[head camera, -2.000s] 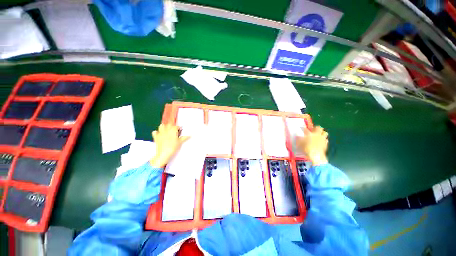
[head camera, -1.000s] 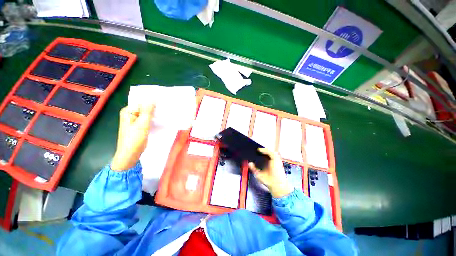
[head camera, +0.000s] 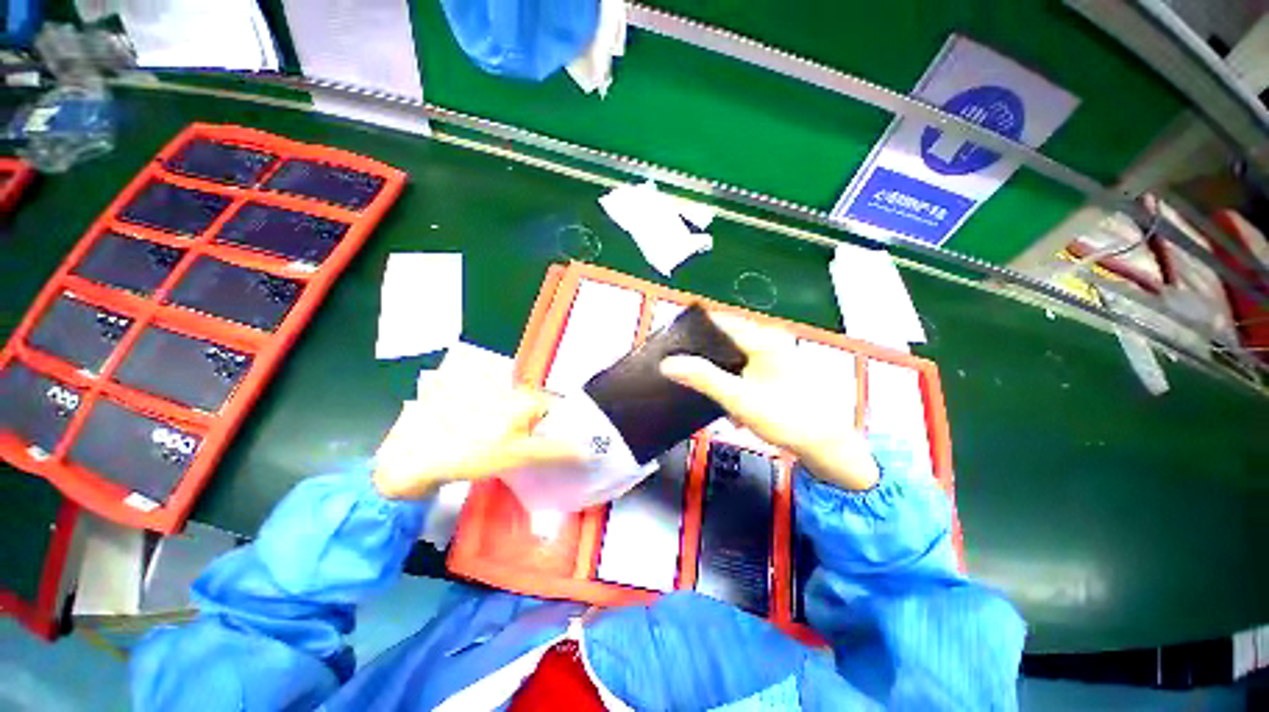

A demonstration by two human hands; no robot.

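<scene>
My right hand holds a dark phone back cover, tilted, above the middle of the red pocket tray. My left hand holds a white sheet just left of the cover; the sheet's right part lies against or under the cover's lower left end. The tray's front left pocket is empty, partly hidden by the sheet. Other front-row pockets hold covers with camera holes near one end. White sheets lie over the back row.
A second red tray with dark covers lies at left. Loose white sheets lie between the trays. Crumpled white paper and a white strip lie behind the working tray. A metal rail and a blue-and-white sign stand at the back.
My left hand has moved right and down with a white sheet, toward the cover. My right hand has raised the cover slightly and turned it. Earlier, the front left pocket was covered by a white sheet.
</scene>
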